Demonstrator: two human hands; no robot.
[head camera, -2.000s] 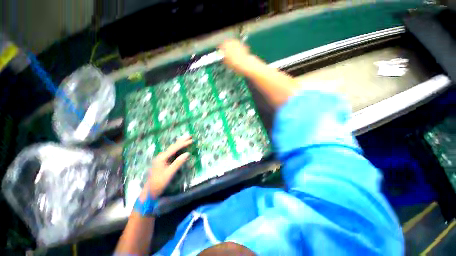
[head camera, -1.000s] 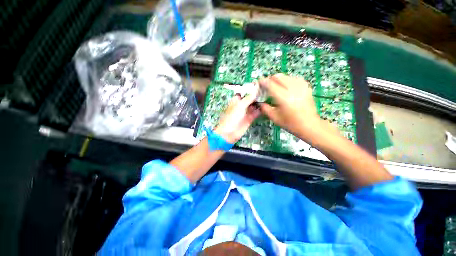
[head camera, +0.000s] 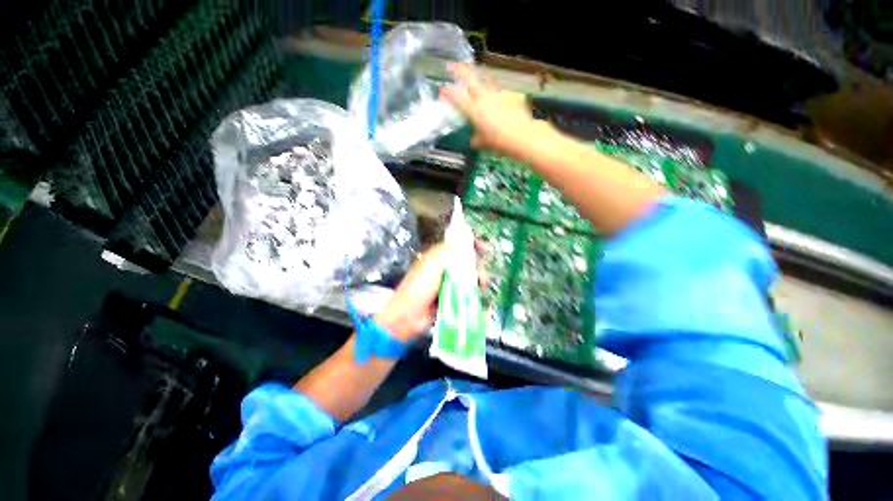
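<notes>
A white and green squeeze tube (head camera: 460, 303) stands nozzle up in my left hand (head camera: 423, 292), over the near left edge of the boards. My left wrist wears a blue band. My right hand (head camera: 490, 110) is raised at the smaller clear bag (head camera: 416, 83), its fingers at the bag's right edge; whether it grips anything is unclear. Green circuit boards (head camera: 553, 294) lie in two rows on a black pad (head camera: 746, 207), partly hidden by my right arm and sleeve.
A large clear bag of silver-grey pieces (head camera: 294, 210) sits left of the boards. Dark slotted racks (head camera: 166, 137) stand at the far left. A blue cord (head camera: 374, 68) hangs down by the small bag. A metal rail (head camera: 852, 423) runs along the near right.
My hands have parted. The tube now shows upright in my left hand, and my right hand has moved up and left to the small bag. The view has shifted, moving the bags rightward.
</notes>
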